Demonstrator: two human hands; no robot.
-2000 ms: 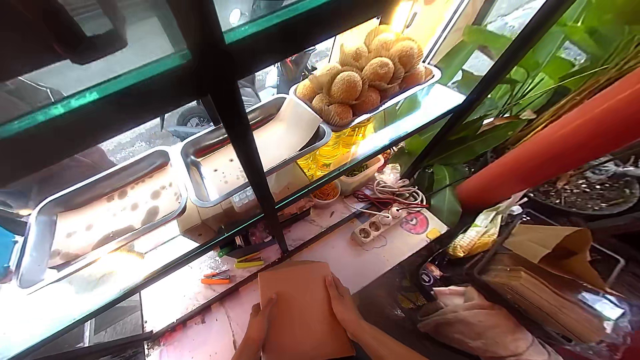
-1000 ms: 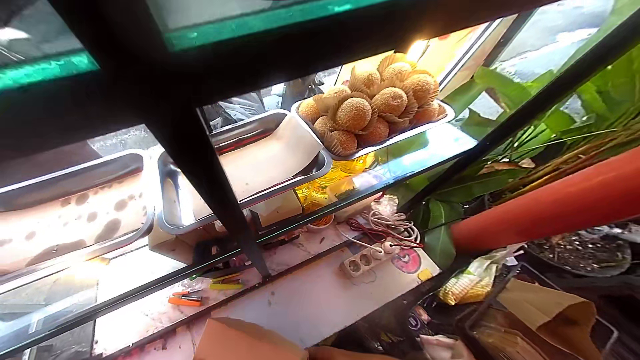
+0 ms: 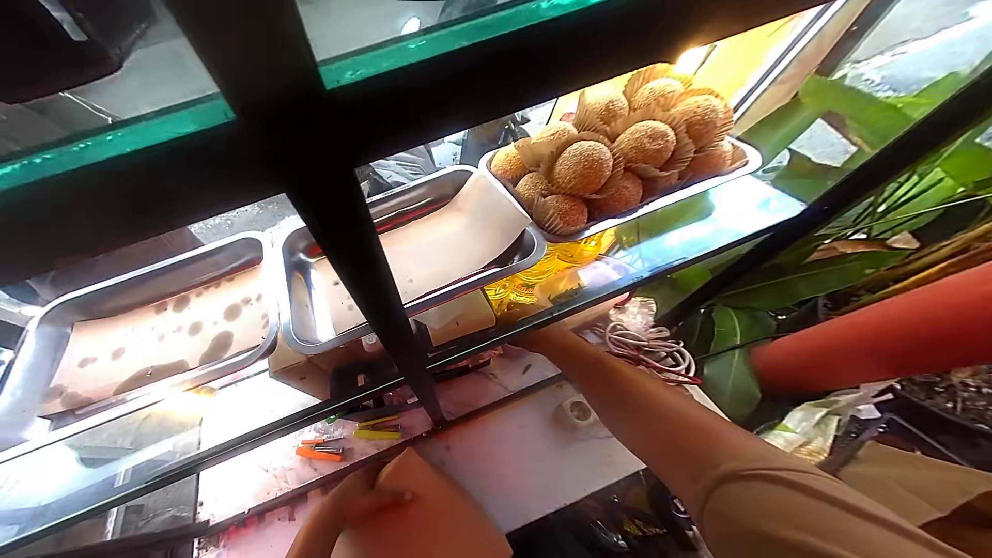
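Note:
My left hand (image 3: pixel 364 496) grips the upper left edge of a brown paper bag (image 3: pixel 430 508) at the bottom centre. My right arm reaches forward under the glass shelf; my right hand (image 3: pixel 542 338) is mostly hidden behind the shelf's edge, near the yellow oil packs (image 3: pixel 535 279), and its fingers do not show. On the shelf above, a metal tray holds sesame balls (image 3: pixel 583 167) in paper cups. Beside it stand a metal tray with a paper liner (image 3: pixel 453 240) and another metal tray whose liner has grease stains (image 3: pixel 167 333).
Dark metal frame bars (image 3: pixel 372 271) cross the view before the trays. Orange-handled (image 3: pixel 319 454) and yellow-handled (image 3: pixel 377 434) tools lie on the counter. A coiled cable (image 3: pixel 651 349) and a power socket (image 3: pixel 578 411) are beside my right arm. A red pole (image 3: pixel 876 329) and plants (image 3: pixel 852 271) stand at right.
Two seconds ago both hands held the bag's sides. Now my left hand alone holds it, and my right arm is stretched forward under the shelf.

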